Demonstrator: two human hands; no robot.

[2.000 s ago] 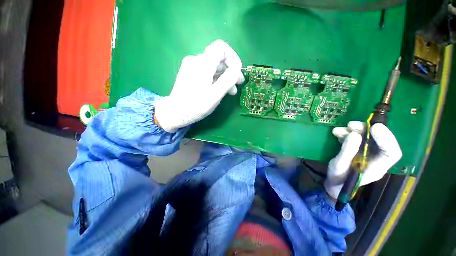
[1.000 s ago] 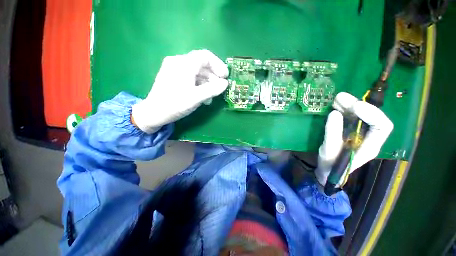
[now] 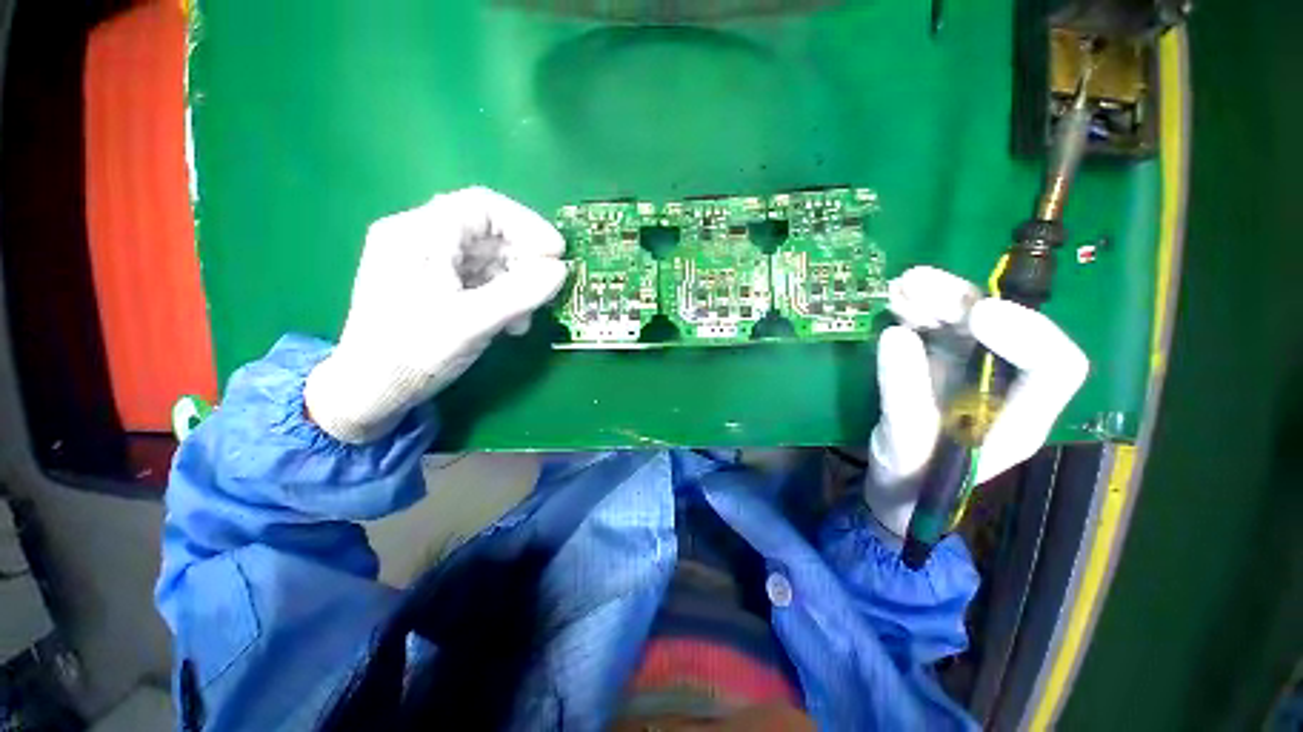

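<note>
A green circuit board panel (image 3: 719, 272) of three joined boards with notches between them lies level in front of me, over the mat. My left hand (image 3: 450, 308), in a white glove, pinches the panel's left edge between thumb and fingertips. My right hand (image 3: 972, 379), also gloved, grips the dark handle of a soldering iron (image 3: 1032, 265) with a yellow-green band. Its right fingertips are at the panel's right edge; whether they touch it is hard to tell. The iron's barrel points up and away, its tip over the stand (image 3: 1100, 93). No solder wire can be made out.
The green mat (image 3: 357, 122) has a large oval shadow at the top. A red-orange tray (image 3: 136, 215) is at the left, with a small white-green round item (image 3: 190, 416) by the mat's left edge. A small red-white bit (image 3: 1086, 255) lies right. A yellow edge (image 3: 1165, 215) bounds the right.
The whole view has shifted. My right fingertips have come up to the panel's right edge, and the iron tip now overlaps the stand. My left hand has moved slightly down the panel's left edge.
</note>
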